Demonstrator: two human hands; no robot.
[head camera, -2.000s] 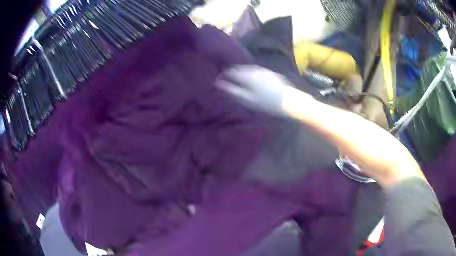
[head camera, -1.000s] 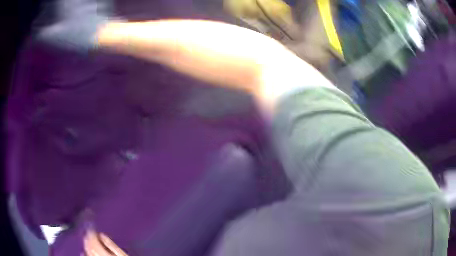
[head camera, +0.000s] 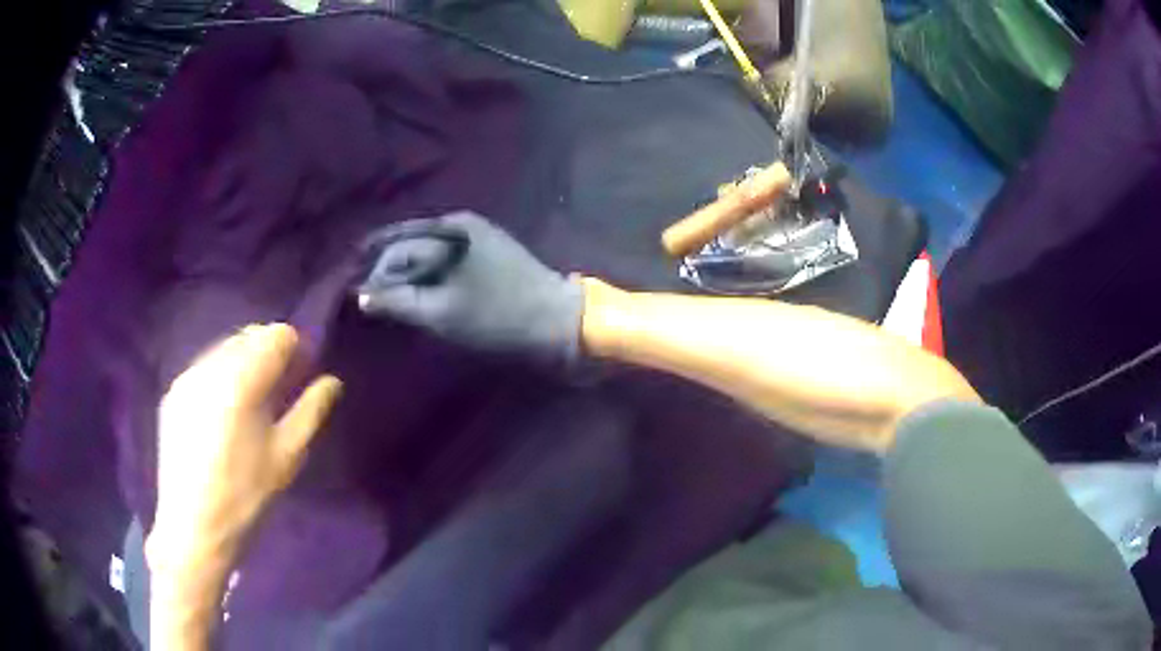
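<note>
A dark purple garment (head camera: 420, 127) lies spread and wrinkled before me. My right hand (head camera: 478, 286), in a grey glove, is closed on a dark fold of it near the middle. My left hand (head camera: 223, 445), bare, is just left of and nearer than the right, with its thumb and fingers apart at the cloth; whether it grips cloth is not clear. A smooth bluish-purple padded form (head camera: 509, 509) shows at the near side. A steam iron (head camera: 770, 254) with an orange-brown handle stands at the right, untouched.
A dark table cover (head camera: 624, 140) lies behind the garment, with a thin black cable (head camera: 548, 66) across its far edge. A yellow tube (head camera: 738, 45) and pale hose come down to the iron. A red and white piece (head camera: 919, 305), blue material, green plastic and more purple cloth are at the right.
My gloved right hand has come back from the far left to the middle and closed on cloth. My left hand has moved further into view. The iron now shows fully.
</note>
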